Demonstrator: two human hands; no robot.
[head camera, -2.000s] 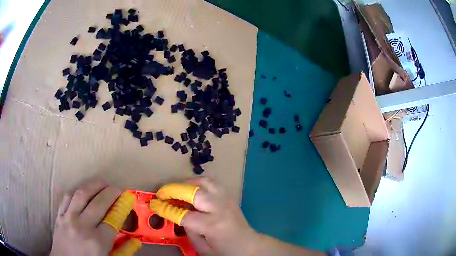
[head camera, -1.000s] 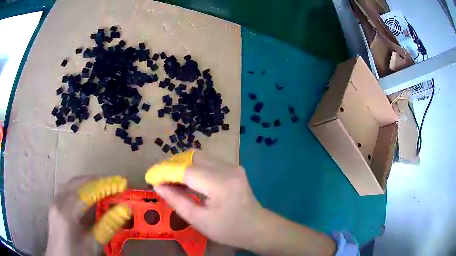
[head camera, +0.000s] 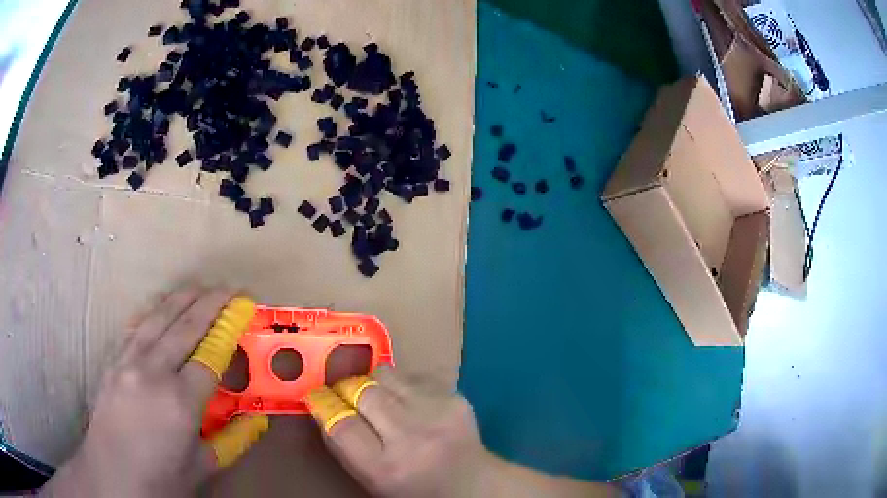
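Observation:
An orange-red plastic housing (head camera: 289, 365) lies over the cardboard near its front, its holes facing up. My left hand (head camera: 160, 384) grips its left end, with yellow finger cots on the thumb and a finger. My right hand (head camera: 394, 423) is at its lower right edge, the yellow-cotted thumb and finger pinched together there. Whether a pad is between them is hidden. Small dark pieces sit in the housing's upper edge. Black pads (head camera: 219, 92) lie in a loose heap on the cardboard sheet (head camera: 49, 253) beyond the housing.
Several stray black pads (head camera: 526, 221) lie on the green mat (head camera: 554, 321) right of the cardboard. A small open carton (head camera: 671, 229) stands tilted at the right with a few dark bits inside. A pale shelf frame (head camera: 827, 112) with clutter is at the far right.
My right hand was over the heap's near edge one second ago and is now down at the housing's lower right edge. My left hand has closed on the housing's left end.

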